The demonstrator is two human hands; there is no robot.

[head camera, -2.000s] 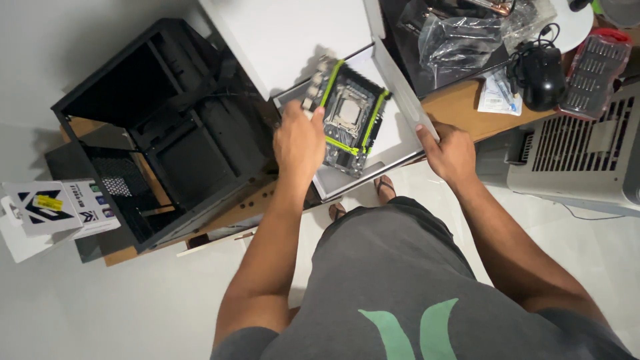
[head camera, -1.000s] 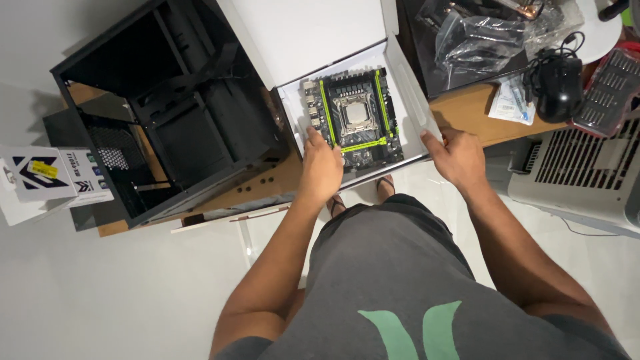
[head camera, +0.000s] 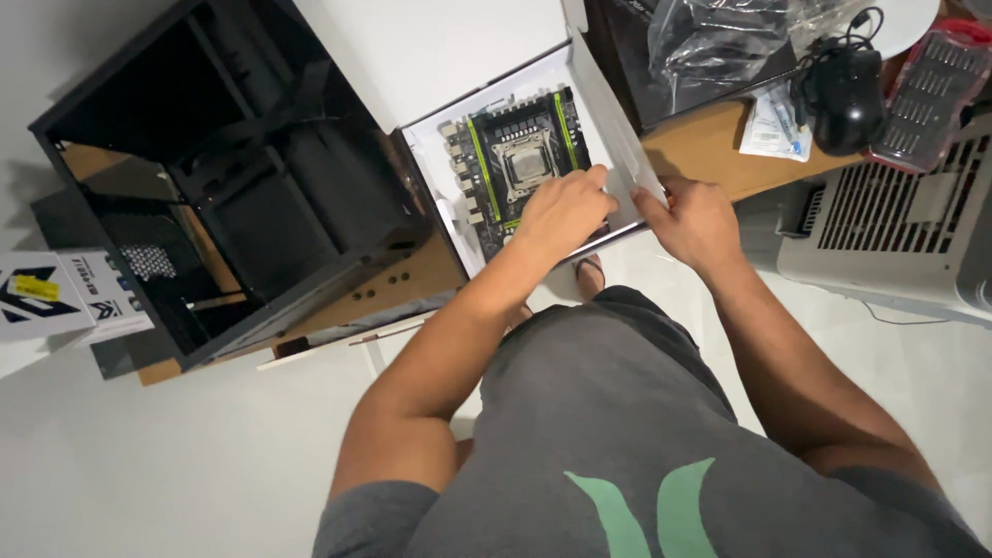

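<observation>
A computer motherboard (head camera: 525, 164) with yellow-green strips and a processor in its socket lies in a white cardboard box (head camera: 620, 159), whose lid stands raised at the back. Over the board's near right part is my left hand (head camera: 568, 208), its fingers at the board's edge; whether they grip it cannot be told. My right hand (head camera: 690, 221) grips the near right corner of the box, thumb on the inside of the wall. Part of the board is hidden under my left hand.
Left of the box stands a black computer case (head camera: 267, 209) with its side off. A printed box (head camera: 46, 298) is at the far left. On the right are clear plastic bags (head camera: 717, 39), a black computer mouse (head camera: 849, 105), a small packet (head camera: 775, 128) and a screwdriver bit set (head camera: 930, 97).
The motherboard, tilted above the box two seconds ago, now lies in it. My left hand has moved from the board's left side to its near right part. My right hand stays at the box.
</observation>
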